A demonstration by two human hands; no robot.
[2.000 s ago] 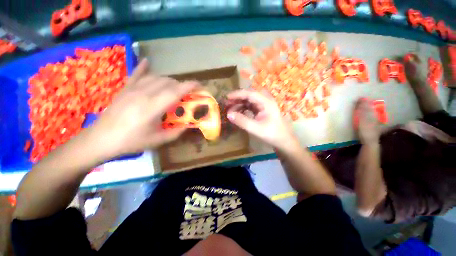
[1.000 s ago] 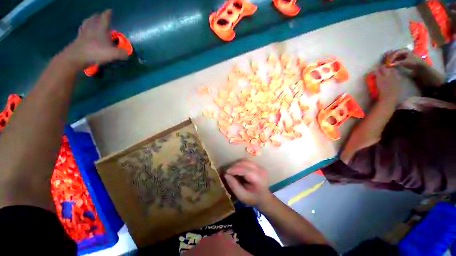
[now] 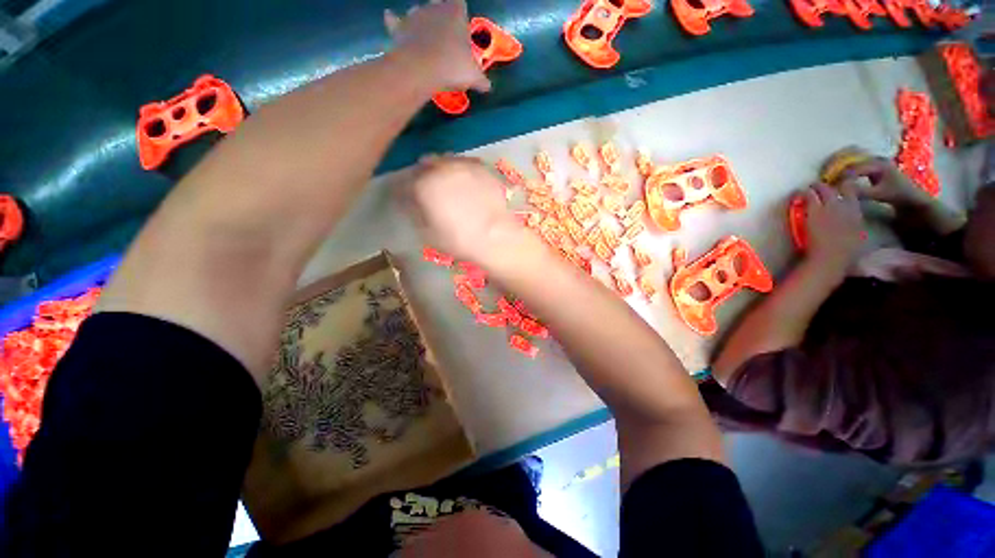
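My left hand (image 3: 439, 46) reaches over the green belt at the top and partly covers an orange controller shell (image 3: 496, 41). Whether its fingers grip the shell cannot be told. My right hand (image 3: 458, 207) is blurred, above the bench at the left edge of the loose pile of small orange parts (image 3: 589, 218). Its fingers and anything in them cannot be made out. The open cardboard box (image 3: 442, 398) with many small grey-brown metal parts (image 3: 355, 381) lies nearer to me, below my hands.
More shells stand on the belt, one at left (image 3: 191, 120). Two shells (image 3: 696, 191) (image 3: 720, 283) lie right of the pile. The blue bin (image 3: 66, 286) of orange parts is at lower left. A person in brown (image 3: 862, 360) works at right with both hands.
My left hand has moved right along the belt in view. My right hand has moved from the box's right side up to the pile. The pile looks smaller, with some parts spread towards me.
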